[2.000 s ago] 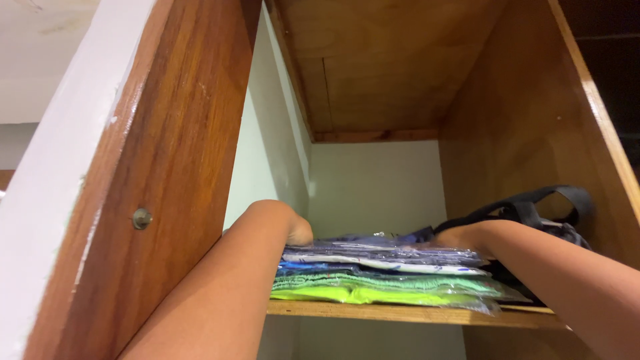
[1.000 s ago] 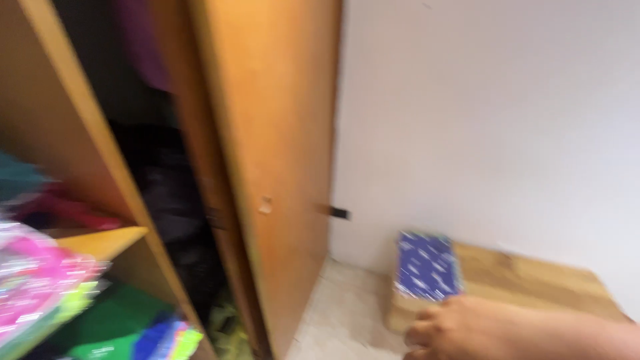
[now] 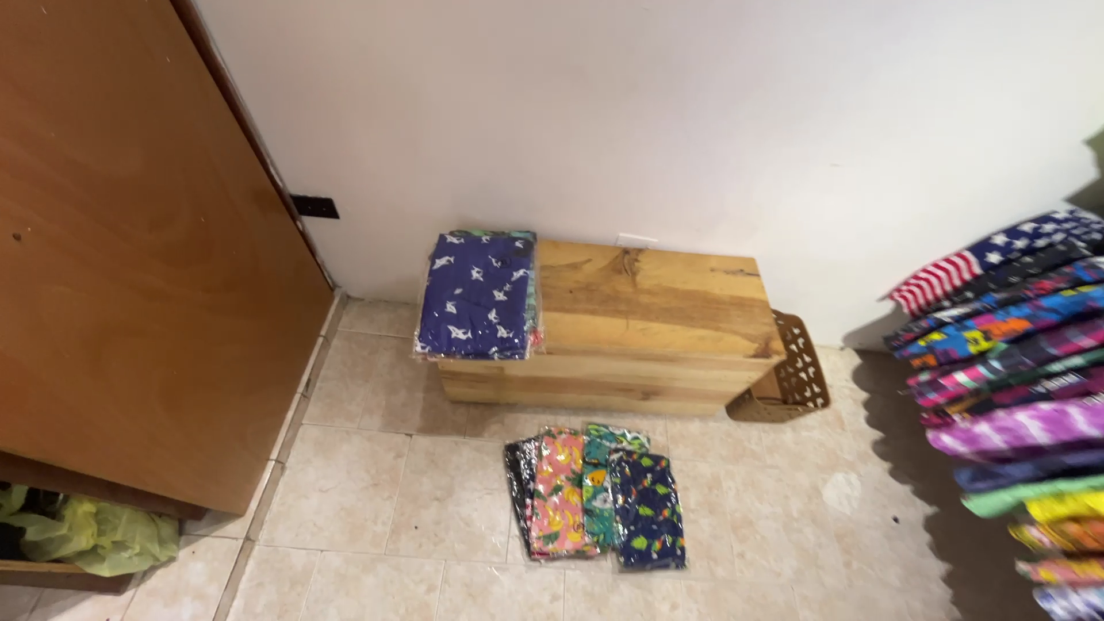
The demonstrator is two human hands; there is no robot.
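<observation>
Neither of my hands shows in the head view now, so what they hold is hidden. A stack of folded fabric in clear plastic, topped by a navy piece with white shark-like shapes [image 3: 477,297], lies on the left end of a wooden box [image 3: 651,297]. On the tiled floor in front of the box, several more packets overlap: a dark one at the left, a pink one with yellow fruit [image 3: 562,493], a green patterned one [image 3: 600,483] and a dark blue patterned one [image 3: 647,511].
A brown wooden door [image 3: 147,259] fills the left side. Below it a yellowish plastic bag [image 3: 108,535] pokes out. A brown perforated basket [image 3: 798,366] stands right of the box. Folded colourful garments [image 3: 1009,431] line the right edge. A black outlet [image 3: 316,207] is on the wall.
The view has swung from the cupboard shelf to the box and floor. Both my hands were at the packets on the shelf, then one was beside the box; now neither is in view.
</observation>
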